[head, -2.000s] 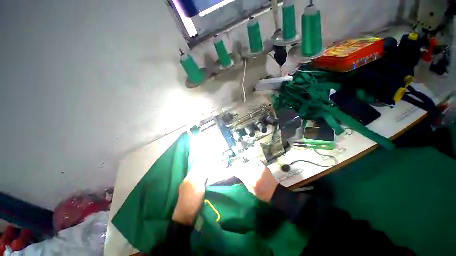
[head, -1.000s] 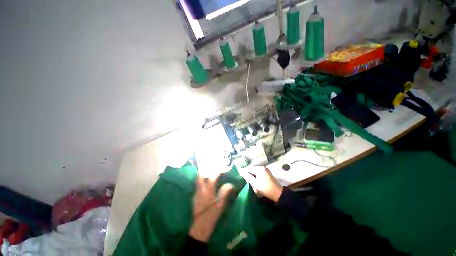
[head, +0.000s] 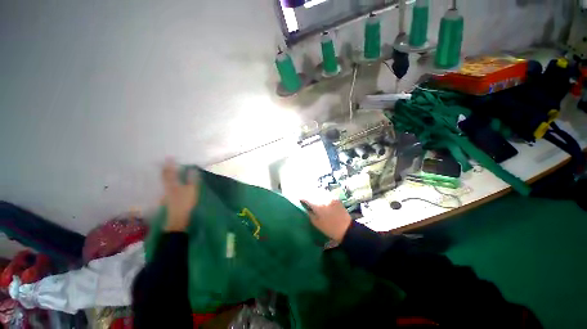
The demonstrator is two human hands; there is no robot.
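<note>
A green garment piece (head: pixel 257 257) with a yellow printed outline and a small pale label hangs spread between my hands, in front of the table's left part. My left hand (head: pixel 179 198), blurred, grips its upper left corner, raised left of the machine. My right hand (head: pixel 329 218) holds its right edge close to the front of the overlock machine (head: pixel 360 157); a small dark thing shows at its fingertips, too unclear to name. The lamp glare hides the machine's sewing area.
Green thread cones (head: pixel 372 38) stand behind the machine. Tangled green strips (head: pixel 437 122), a dark flat pad (head: pixel 492 140), an orange box (head: pixel 483 76) and a small case (head: pixel 441 168) lie right. A green cloth mound (head: pixel 515 238) is right; bagged white goods (head: pixel 83 283) are at left.
My left hand has moved left and up from beside the machine, lifting and spreading the green piece. The printed outline now shows. My right hand stays near the machine front. The view has shifted left.
</note>
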